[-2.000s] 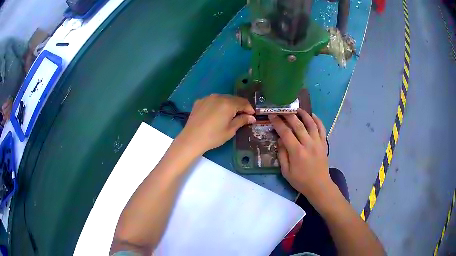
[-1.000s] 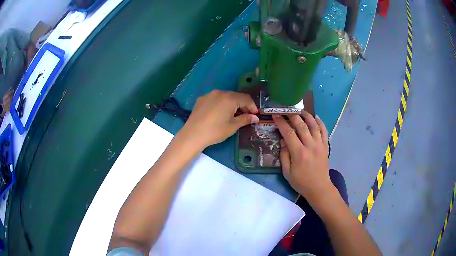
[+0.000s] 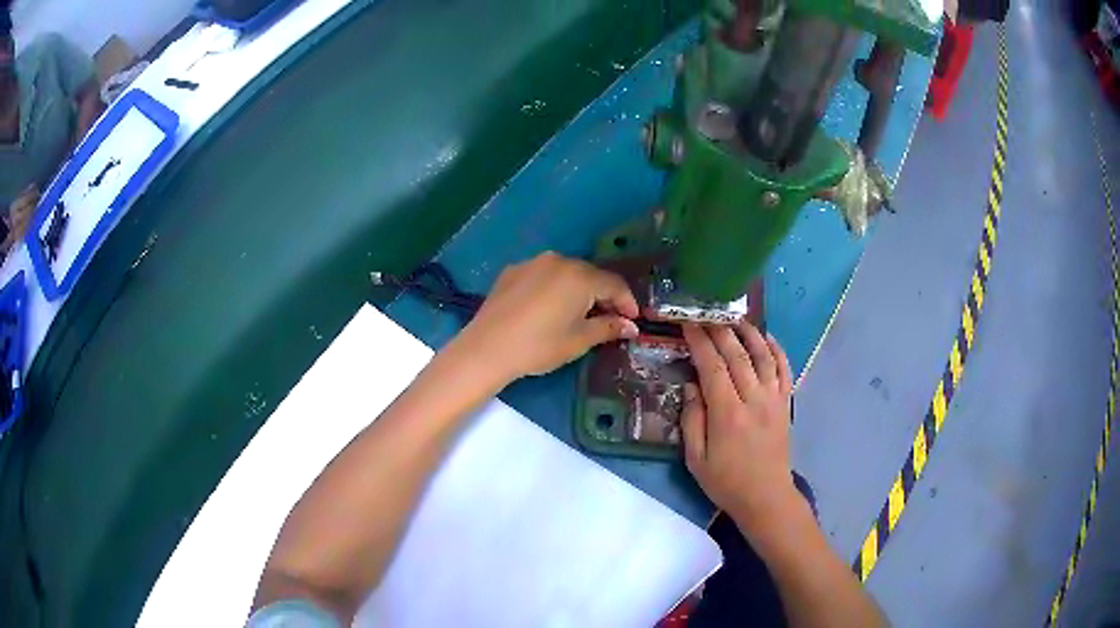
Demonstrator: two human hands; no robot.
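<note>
The green hand press (image 3: 737, 221) stands on the bench with its brown base plate (image 3: 651, 399) toward me. A slim black housing (image 3: 661, 329) lies in the press fixture under the silver block. My left hand (image 3: 553, 313) pinches the housing's left end between thumb and fingertips. My right hand (image 3: 739, 411) rests with its fingertips at the fixture's right front edge, touching or very near the housing; whether it grips anything is hidden. A black cable bundle (image 3: 436, 285) lies on the bench to the left of my left hand.
White paper (image 3: 528, 515) covers the bench before me. A dark green conveyor belt (image 3: 307, 184) runs at the left, with blue trays (image 3: 166, 113) of black parts beyond it. A person's sleeve (image 3: 59, 104) shows at the far left. The lever joint wrapping (image 3: 860, 190) sticks out right of the press.
The camera view has tilted up, so more of the press top shows and the press sits lower in view. Both hands stay at the fixture with little visible movement.
</note>
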